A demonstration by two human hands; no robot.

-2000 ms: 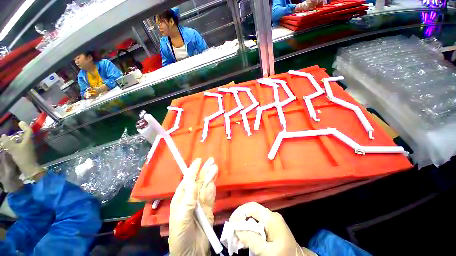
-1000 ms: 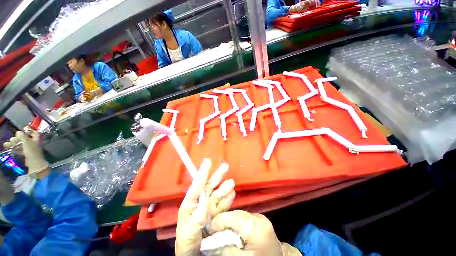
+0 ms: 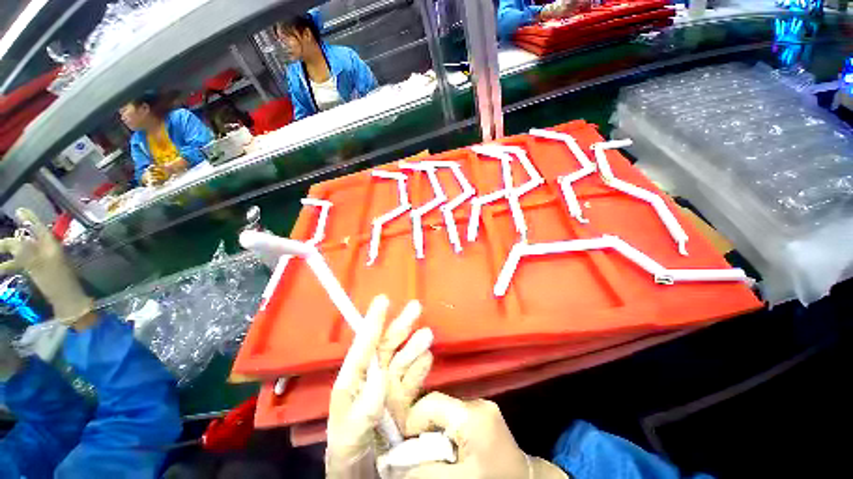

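A bent white strip [image 3: 329, 283] runs from my left hand [image 3: 367, 402] up and left over the corner of the red foam tray [image 3: 440, 318]. The gloved left hand holds it between thumb and fingers, with the fingers pointing up. My right hand [image 3: 477, 432], also gloved, holds a crumpled white wiping cloth [image 3: 417, 453] around the strip's lower end, close to the left palm. The cloth hides that end. Several other bent white strips [image 3: 571, 247] lie on the foam.
Stacked clear plastic trays [image 3: 730, 140] stand at the right. Crinkled clear plastic [image 3: 206, 309] lies left of the foam. Another worker's gloved hand and blue sleeve [image 3: 122, 384] are at the left edge. Two people sit across the green belt, and a metal post [image 3: 484, 75] rises behind the foam.
My right hand and the cloth have moved left from beside the strip onto its lower end. The other worker's hand at the left has shifted. The strips on the foam lie as before.
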